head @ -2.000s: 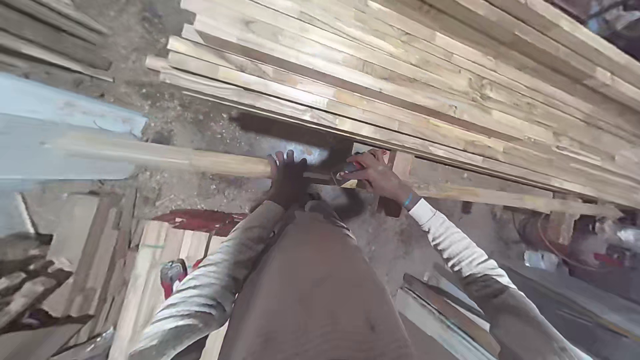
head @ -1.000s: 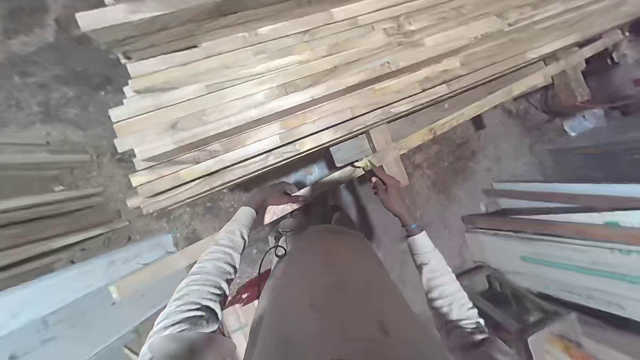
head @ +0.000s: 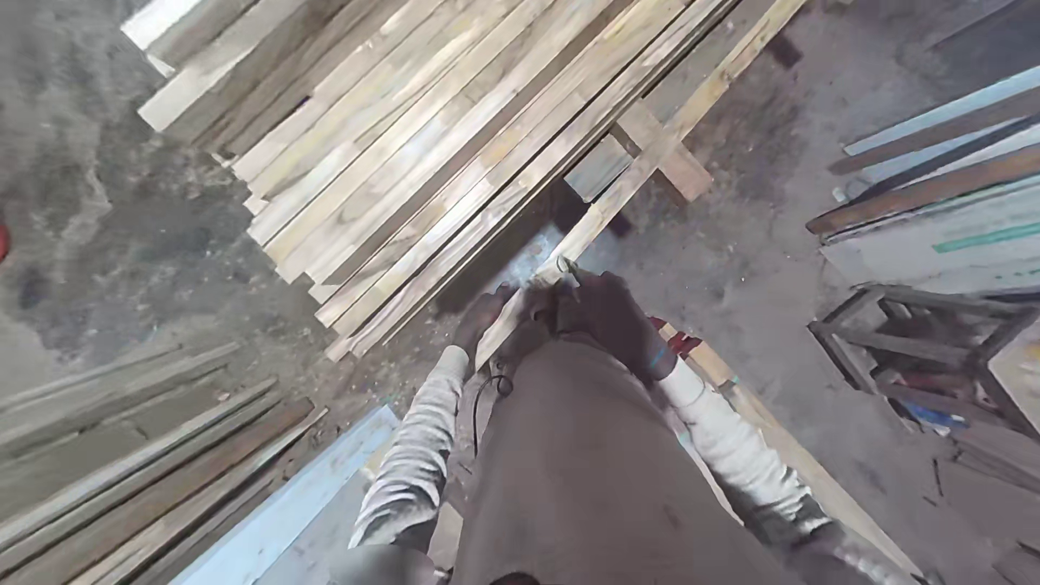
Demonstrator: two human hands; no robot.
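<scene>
A long, narrow wooden strip (head: 605, 210) runs from in front of my body up to the upper right, crossing a short wooden block (head: 686, 172). My left hand (head: 485, 315) grips the strip near its lower end. On the strip's other side is my right hand (head: 605, 305), with its fingers around a small, dark object at the strip that is too blurred to name. A thin dark cord (head: 478, 414) hangs below my left hand. A grey block (head: 599, 168) lies between the strip and a stack of wooden boards (head: 455, 154).
Light blue panels (head: 325, 487) and long planks (head: 146, 479) lie at the lower left. More boards and panels (head: 934, 219) are at the right, above a dark metal frame (head: 918, 345). Concrete floor (head: 756, 268) shows between them.
My right hand has come in closer to my left hand, down along the strip. The view has turned, so the stack and strip now slant more steeply.
</scene>
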